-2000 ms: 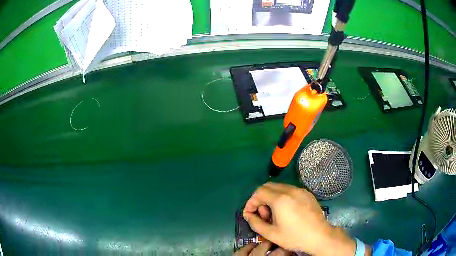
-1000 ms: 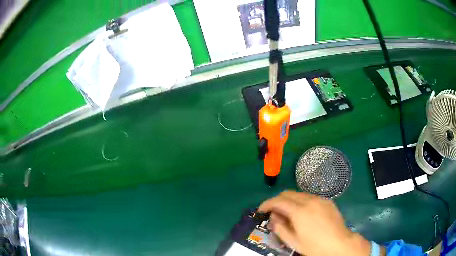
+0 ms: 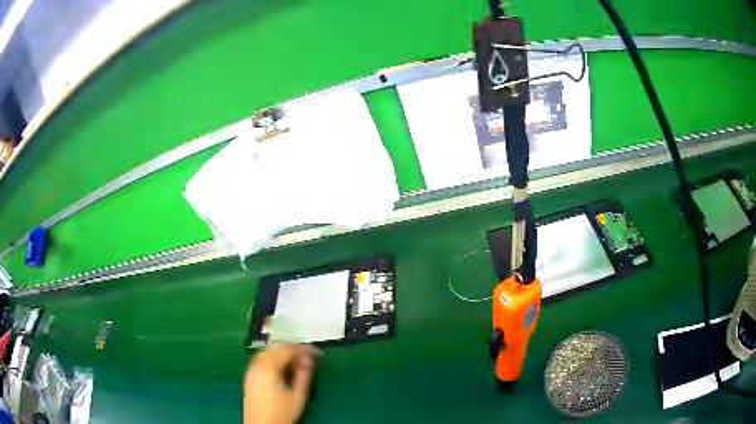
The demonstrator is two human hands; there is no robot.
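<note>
An open-backed tablet (image 3: pixel 312 300) lies on the green bench left of centre, with a silver-white area and a board at its right end. My left hand (image 3: pixel 280 383), judged by its position, is blurred at the tablet's lower left edge. A pale blur is at its fingertips; whether it grips anything is unclear. My right hand is out of the picture. The orange electric screwdriver (image 3: pixel 516 330) hangs upright right of centre. The round dish of screws (image 3: pixel 586 373) is right of it.
Two more open tablets lie at right, one behind the screwdriver (image 3: pixel 574 255) and one further right (image 3: pixel 721 212). A black panel with white edges (image 3: pixel 698 362) and part of a fan (image 3: pixel 743 319) are at lower right. Papers (image 3: pixel 294 178) hang at the back. Plastic bags (image 3: pixel 55 383) lie at lower left.
The view has swung left and up. The worked tablet now shows whole, further back on the bench. The right hand has left the picture, and a hand shows at lower left.
</note>
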